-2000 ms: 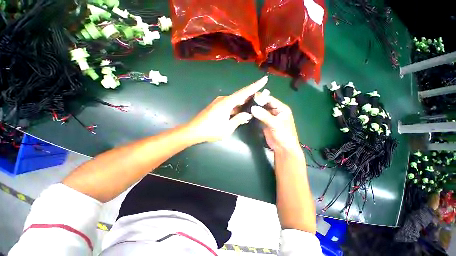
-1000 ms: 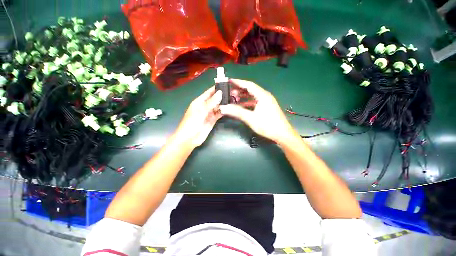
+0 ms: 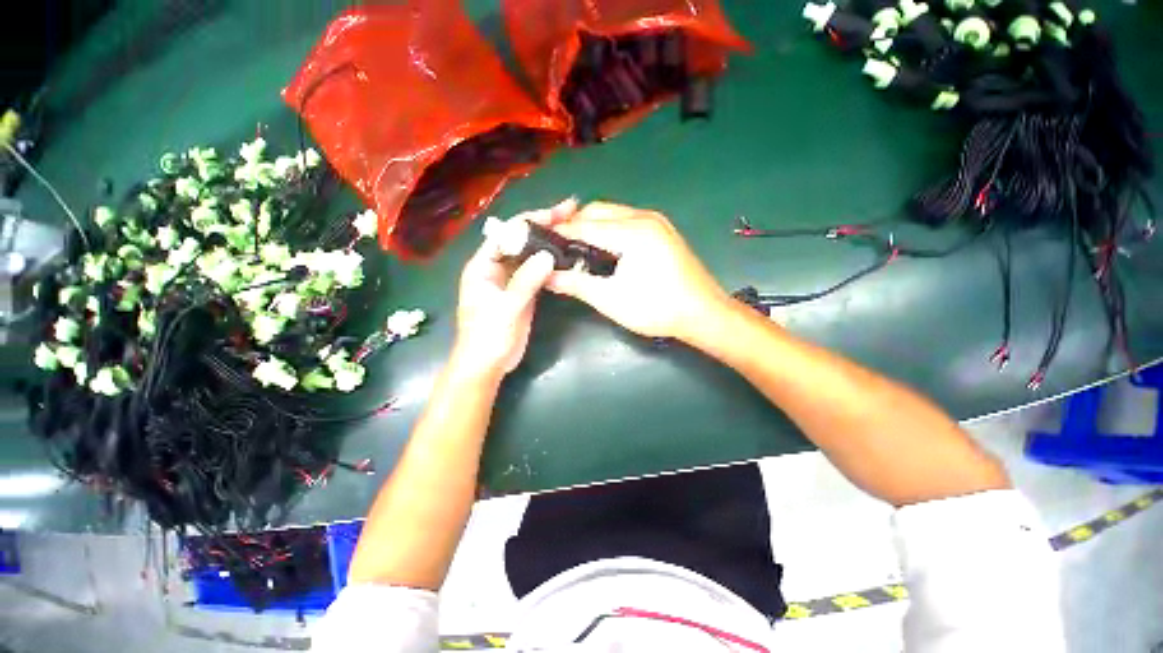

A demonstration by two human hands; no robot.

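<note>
My left hand (image 3: 500, 300) and my right hand (image 3: 638, 265) meet over the middle of the bench. Between them they hold a black sleeve (image 3: 551, 245), tilted, with a white end fitting (image 3: 506, 236) sticking out at its left end. The fingers of both hands are closed on the unit and hide part of it. The right end of the sleeve lies against my right palm. A black cable (image 3: 816, 299) with red ends runs on the bench to the right of my right wrist.
Two red plastic bags (image 3: 389, 96) with black sleeves lie beyond my hands. A heap of unsleeved harnesses (image 3: 191, 383) is at left, sleeved units (image 3: 1020, 115) at far right. A blue bin (image 3: 262, 580) is below the bench edge at left, a blue object (image 3: 1094, 427) at right.
The view has shifted and turned. The held unit, upright a second ago, is now tilted with its white fitting towards the left. My right hand has closed further around the sleeve.
</note>
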